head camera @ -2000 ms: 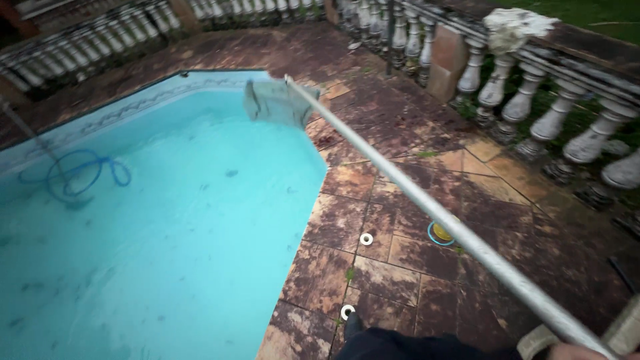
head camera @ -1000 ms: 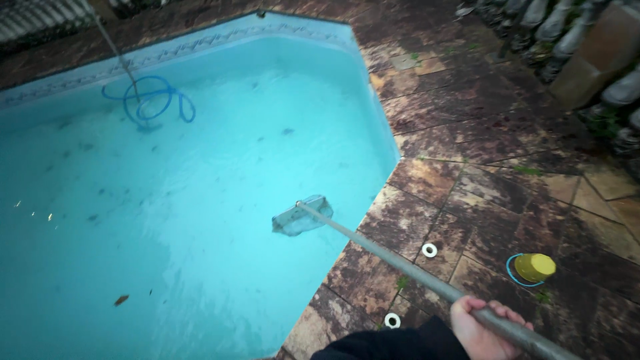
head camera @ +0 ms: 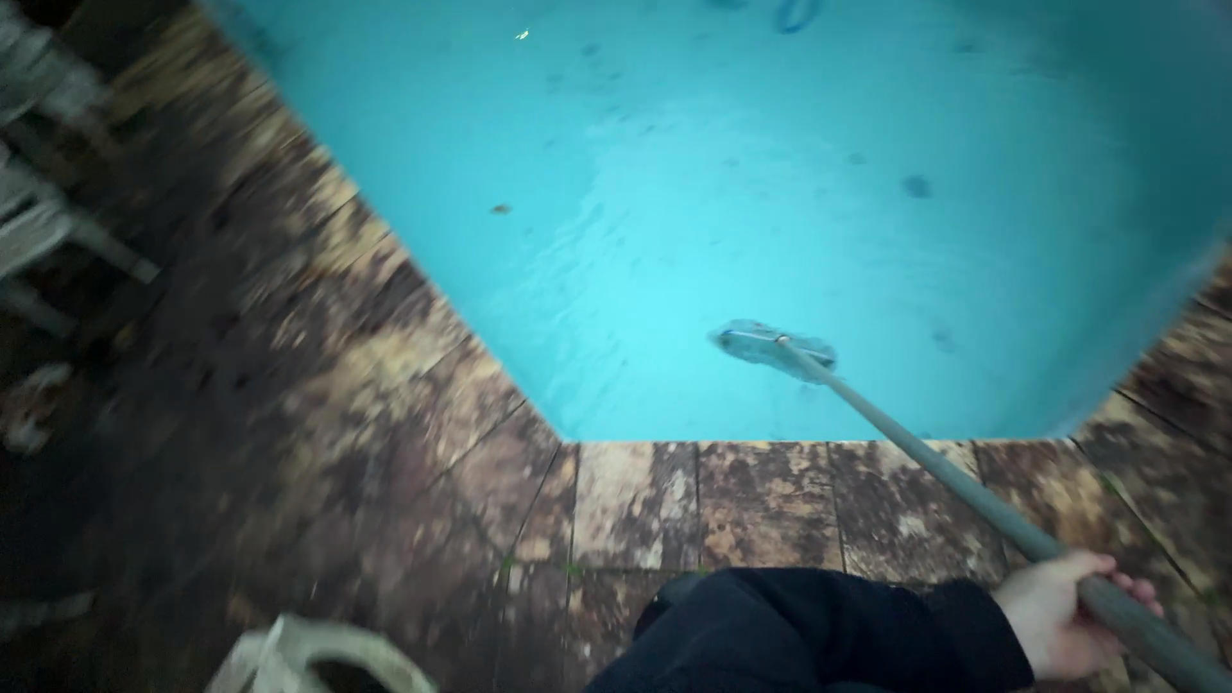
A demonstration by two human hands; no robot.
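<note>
My left hand point(head camera: 1073, 616), in a dark sleeve, is closed around a long grey pole point(head camera: 943, 472) at the lower right. The pole slants up and left over the tiled edge to a pool skimmer net point(head camera: 775, 348), which lies at or just under the surface of the turquoise pool water point(head camera: 664, 241). A small brown leaf point(head camera: 500, 209) is in the water, up and left of the net. The lower end of the pole runs out of the frame at the bottom right. My right hand is out of view.
Stained stone tiles point(head camera: 760, 505) border the pool's angled edge. A white chair point(head camera: 48, 217) stands at the left, blurred. Another pale, curved object point(head camera: 327, 659) is at the bottom left. Part of a blue hose point(head camera: 797, 12) shows at the top.
The net was raised near the pool's far edge two seconds ago, then came down to the water, where it is now. The view has swung far left and down.
</note>
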